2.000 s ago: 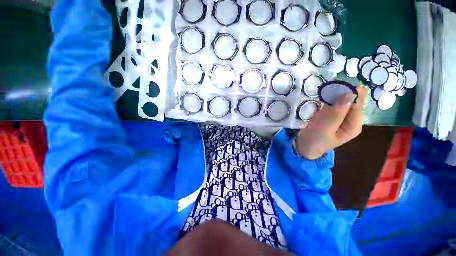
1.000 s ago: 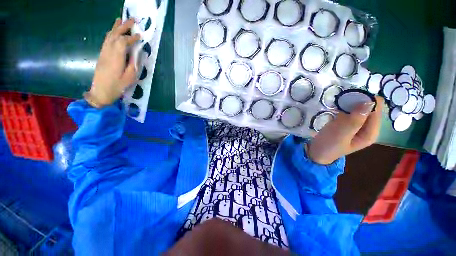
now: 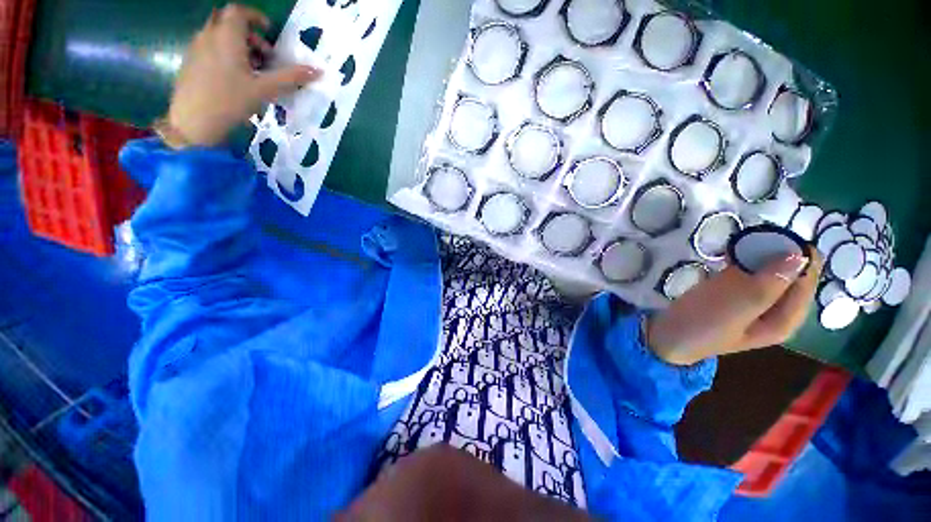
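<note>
My right hand (image 3: 750,301) holds a round disc (image 3: 766,251) with a dark rim between thumb and fingertips, over the lower right corner of the blister tray (image 3: 434,211). Rows of ring parts (image 3: 631,120) with pale centres sit in the tray. My left hand (image 3: 227,82) is above the left edge of a white die-cut strip (image 3: 347,102) with round holes. Its thumb and fingers are apart, the thumb tip over the strip; I cannot tell whether they touch it.
A loose disc pile (image 3: 858,267) lies right of the tray on the green bench (image 3: 133,56). Whitish stacked bundles (image 3: 909,352) are at the far right. Red crates stand at the left (image 3: 63,184) and lower right (image 3: 791,433), below the bench edge.
My left hand has moved from reaching past the top edge to the strip, and its fingers have spread. The strip now overlaps another holed piece. The view has turned. My right hand still holds the disc.
</note>
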